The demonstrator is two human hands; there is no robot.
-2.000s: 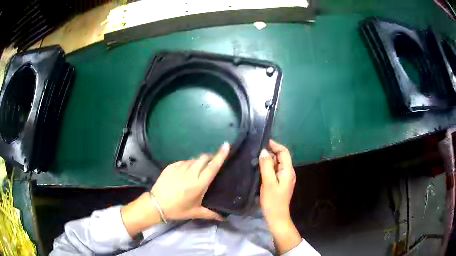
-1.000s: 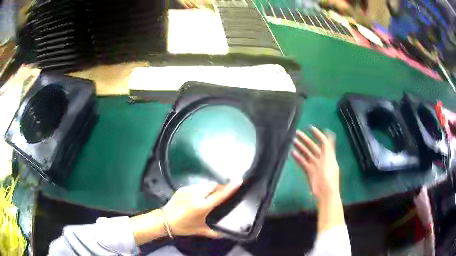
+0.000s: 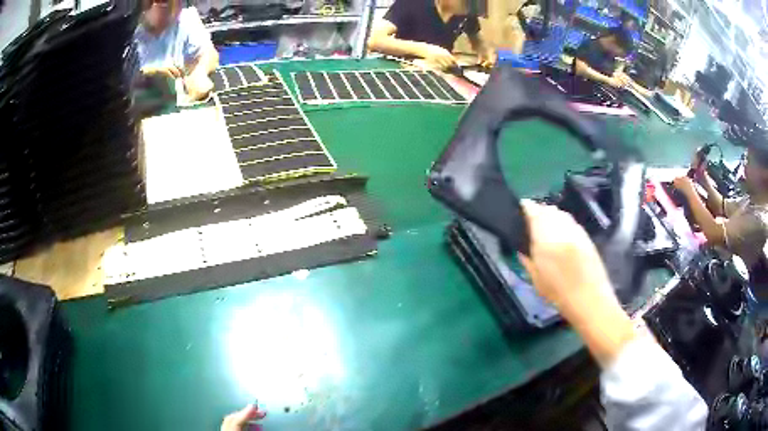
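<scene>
My right hand (image 3: 566,259) grips a black square frame (image 3: 480,160) by its lower edge, fingers at the rim beside the round opening. The frame is raised, tilted and somewhat blurred above the right-hand stack of frames (image 3: 504,282) on the green bench. My left hand (image 3: 243,418) is cut off by the bottom edge; only some fingertips show, with no held thing visible.
Strip sheets (image 3: 274,126) and pale strips (image 3: 244,240) lie at the back. A large dark pile (image 3: 67,143) stands on brown board (image 3: 63,263) at back left. Another frame stack (image 3: 29,353) is at lower left. Several people sit around the bench, one at far right (image 3: 741,223).
The frame has moved from in front of me to above the right stack, now in my right hand. My left hand has let go and dropped to the bottom edge. The view has swung right and up.
</scene>
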